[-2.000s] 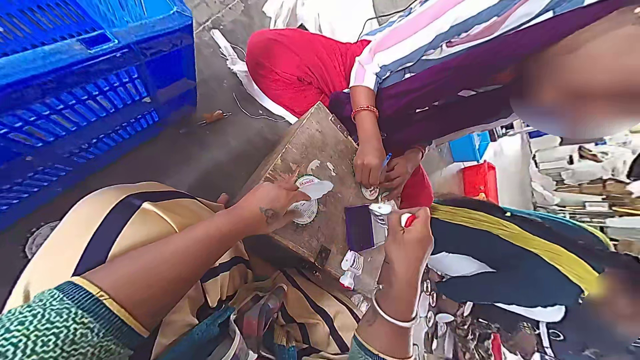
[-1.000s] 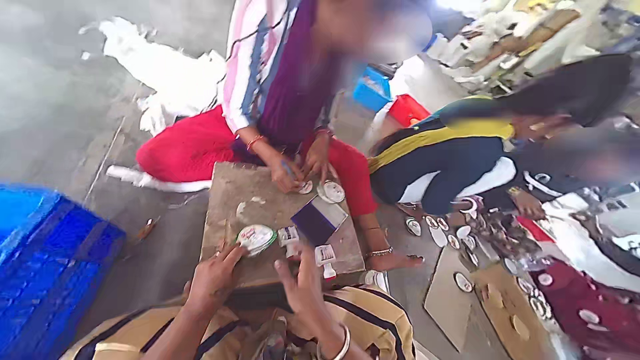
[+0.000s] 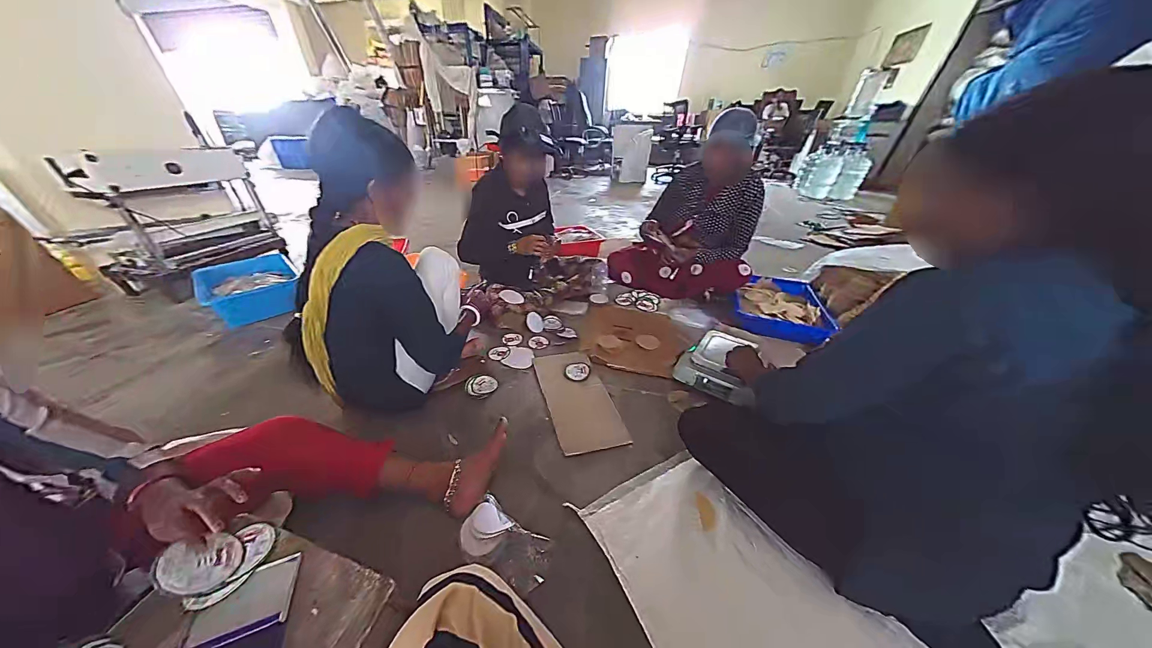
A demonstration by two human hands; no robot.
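Neither my left hand nor my right hand is in the frame of now; only striped cloth over my leg [image 3: 472,612] shows at the bottom edge. Left of it, a wooden board [image 3: 337,594] bears an ink pad [image 3: 247,607] with a dark blue edge. A co-worker's hand [image 3: 184,508] touches round printed discs [image 3: 198,565] above that board. White discs [image 3: 486,522] and clear plastic lie on the floor near a co-worker's bare foot [image 3: 477,468].
Co-workers sit around printed discs [image 3: 513,353], a cardboard sheet [image 3: 580,405] and a brown board [image 3: 634,342]. A weighing scale [image 3: 715,364] stands near a blue tray [image 3: 783,310]. A white sheet [image 3: 693,549] covers floor at lower right; a light blue crate [image 3: 245,288] stands left.
The view has swung up and to the right across the room. My hands, seen over the wooden board a second ago, are out of frame.
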